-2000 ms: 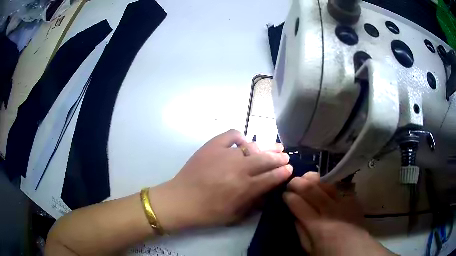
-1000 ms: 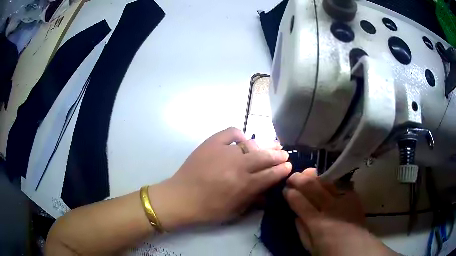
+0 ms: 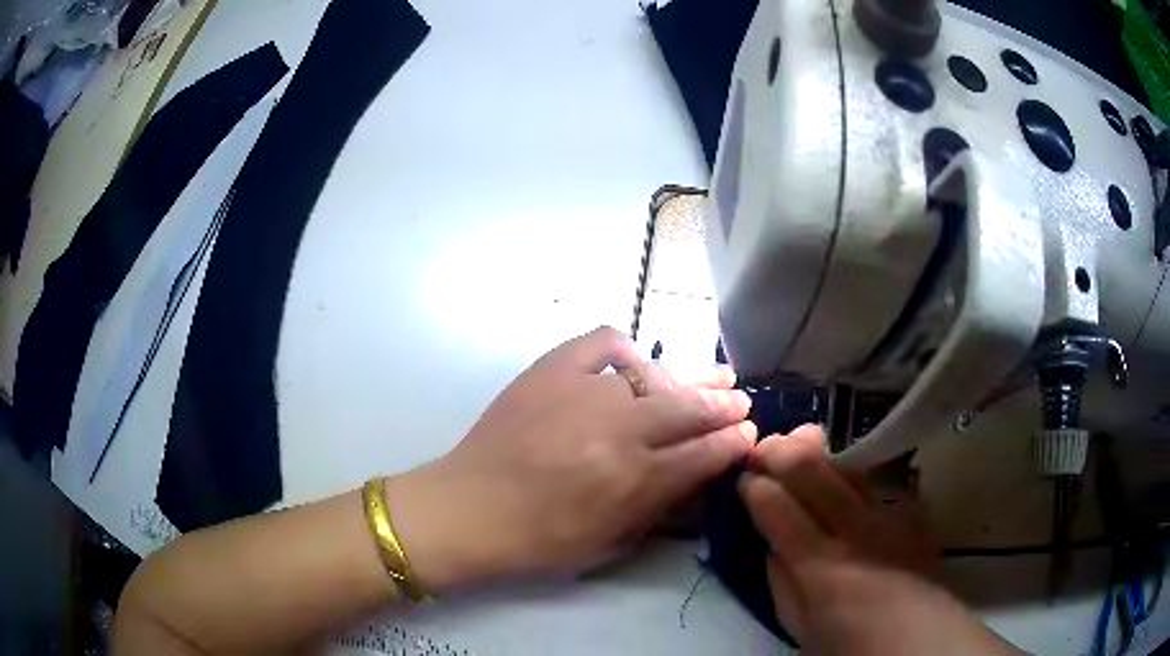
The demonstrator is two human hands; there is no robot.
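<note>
A dark navy fabric piece (image 3: 739, 551) runs under the head of the off-white sewing machine (image 3: 796, 192). Its near end hangs toward me with a fine loose thread, and dark fabric (image 3: 686, 58) shows behind the head. My left hand (image 3: 590, 442) lies over the fabric, fingertips pressing its edge just left of the needle area. My right hand (image 3: 840, 538) holds the fabric with bent fingers right beside the left fingertips. The needle and presser foot are mostly hidden by the head and fingers. The needle plate (image 3: 676, 276) shows partly.
Two dark curved pieces (image 3: 244, 295) lie at the left, with a pale strip (image 3: 161, 282) between them. A tan board (image 3: 96, 115) and plastic bags are at the upper left. Blue loop handles (image 3: 1127, 615) lie at the lower right. Green material is at the upper right.
The dark fabric has advanced away from me under the machine; more shows behind the head and its near end has drawn closer to my hands. Both hands stay almost in place.
</note>
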